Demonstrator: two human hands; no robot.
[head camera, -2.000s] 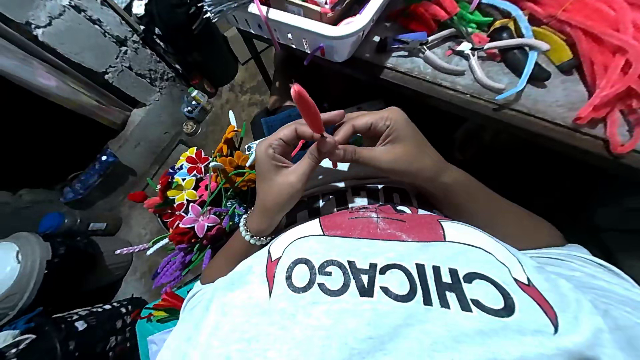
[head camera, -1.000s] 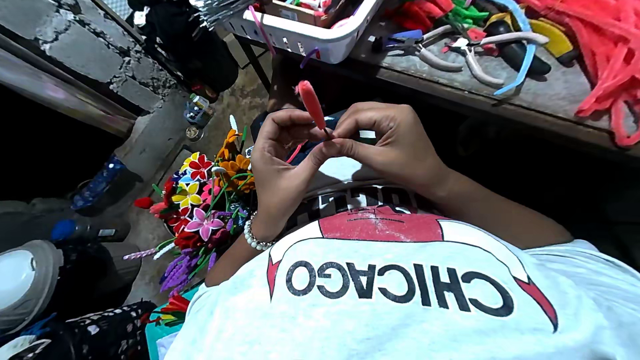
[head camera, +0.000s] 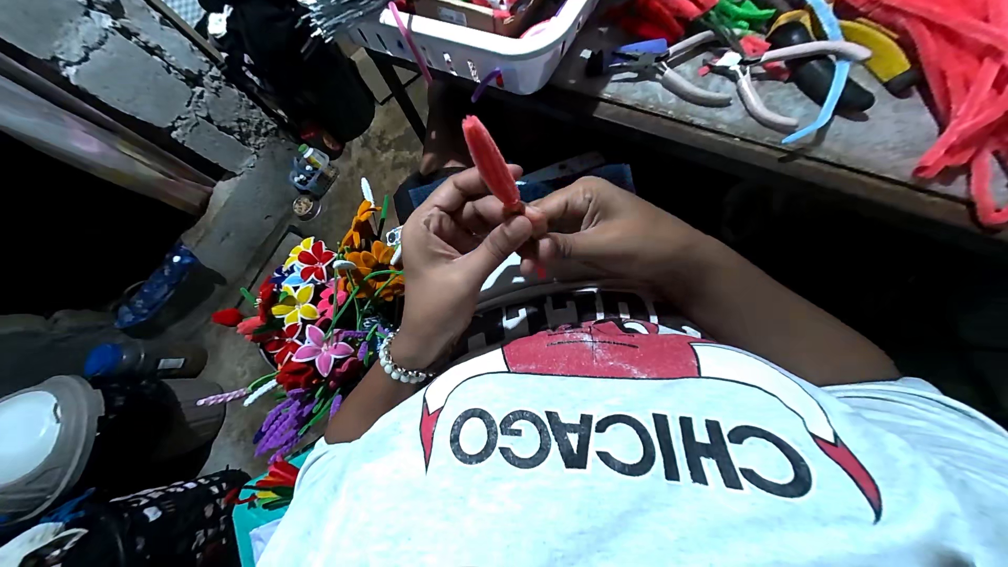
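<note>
A red fuzzy pipe-cleaner piece, shaped like a narrow bud (head camera: 491, 161), points upward between my hands in front of my chest. My left hand (head camera: 465, 236) pinches its lower end between thumb and fingers; a bracelet of pale beads circles that wrist. My right hand (head camera: 606, 224) meets it from the other side, its thumb and fingertips closed on the base of the same piece. The fingers hide most of the base, and a small red end shows below them.
Colorful pipe-cleaner flowers (head camera: 319, 346) stand at my left. On the wooden table (head camera: 630, 102) ahead are a white plastic basket (head camera: 528, 59), blue-handled pliers (head camera: 669, 71), gray-handled pliers (head camera: 760, 79) and a heap of red pipe cleaners (head camera: 961, 87). A lidded bucket (head camera: 75, 441) stands far left.
The fingers of both hands have shifted around the base of the red piece, which remains upright between them.
</note>
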